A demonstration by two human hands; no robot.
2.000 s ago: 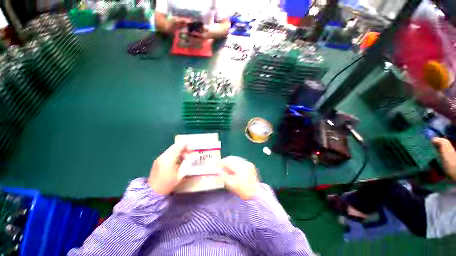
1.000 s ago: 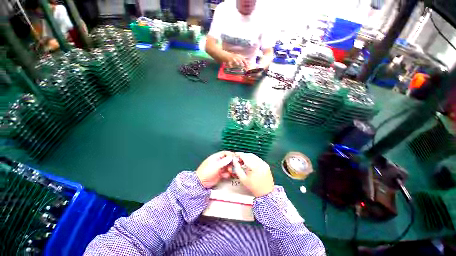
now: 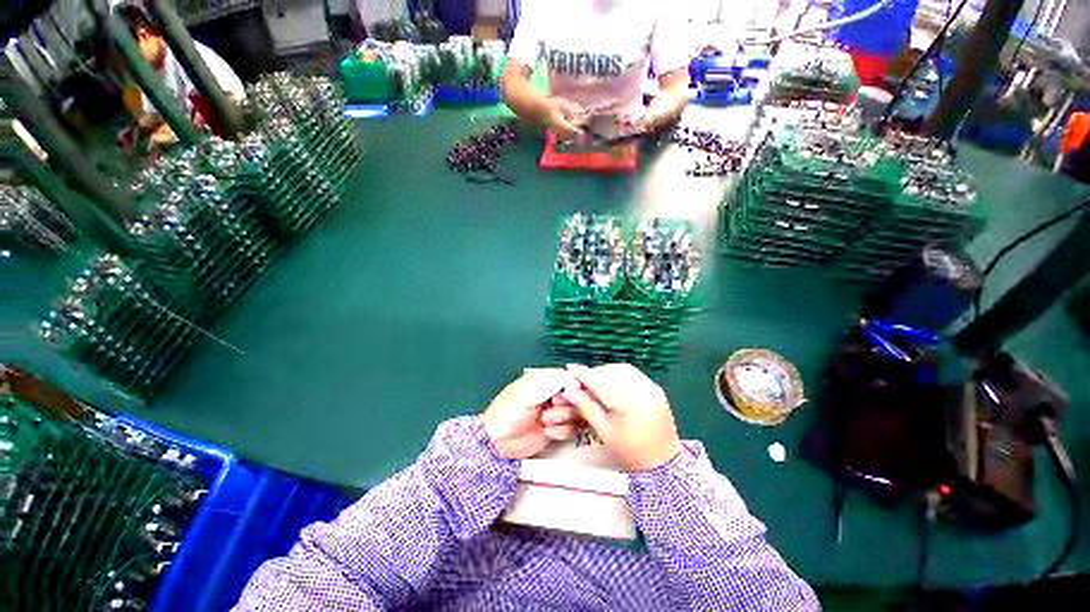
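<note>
A whitish flat fixture with a red line lies at the near edge of the bench, in front of my chest. My left hand and my right hand meet fingertip to fingertip over its far part and cover it. Whether anything small is between the fingertips cannot be seen. A stack of populated green circuit boards stands just beyond my hands. A round yellowish reel lies to the right, with a small white bit near it.
A dark soldering station with blue-handled pliers stands right. More board stacks stand at right and left. A blue bin with boards is at lower left. A person opposite works over a red fixture.
The view has shifted. Two seconds ago my hands held the sides of the fixture; since then they have come together over it. The fingertips stay together from one second ago.
</note>
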